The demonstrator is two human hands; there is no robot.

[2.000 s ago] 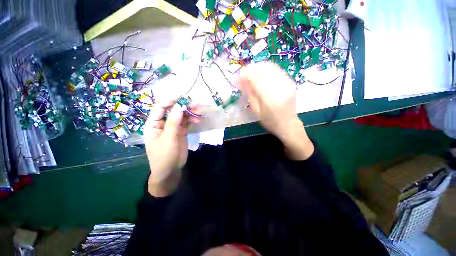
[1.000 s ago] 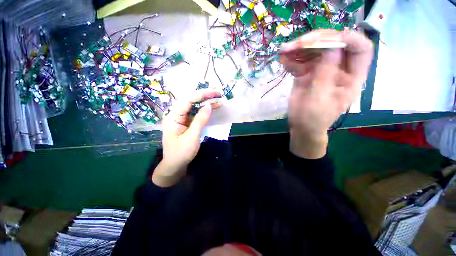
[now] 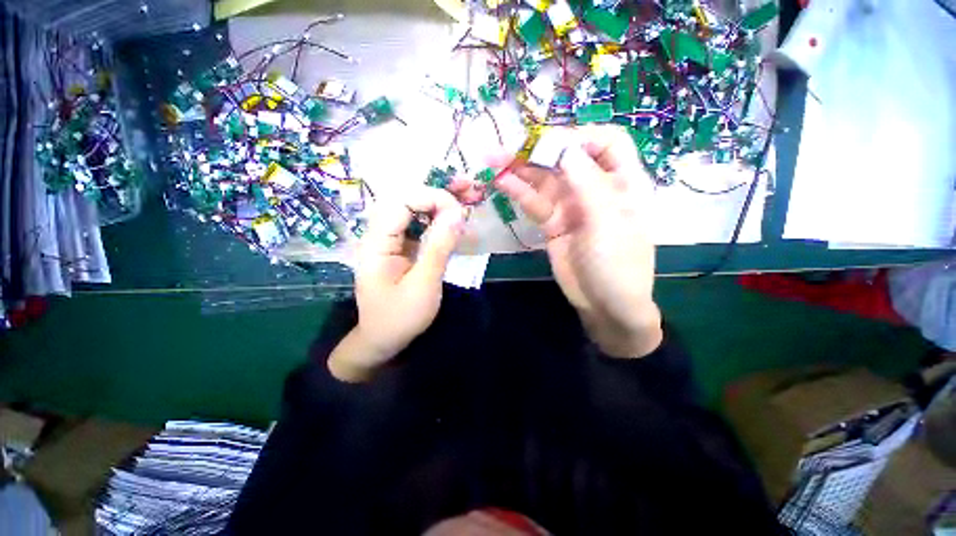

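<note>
My left hand (image 3: 404, 267) is closed on a small green circuit board (image 3: 418, 225) in front of me, with thin leads at its fingertips. My right hand (image 3: 598, 225) holds a silver-white battery with a yellow end (image 3: 547, 149) between thumb and fingers. Reddish leads (image 3: 511, 168) run from it toward my left fingertips. The hands are close together. Whether the leads join the board is too blurred to tell. Loose boards (image 3: 505, 207) with leads lie just beyond and between the hands.
A smaller pile of wired modules (image 3: 278, 173) lies left and a larger pile (image 3: 629, 79) back right. A clear tray of boards (image 3: 89, 157) is far left. A black cord (image 3: 746, 209) and white sheets (image 3: 875, 126) are at right. Cartons (image 3: 828, 419) stand below.
My right hand has moved from the bench front to the right-hand pile and back beside my left hand, now holding the battery. My left hand has shifted right, still holding the board.
</note>
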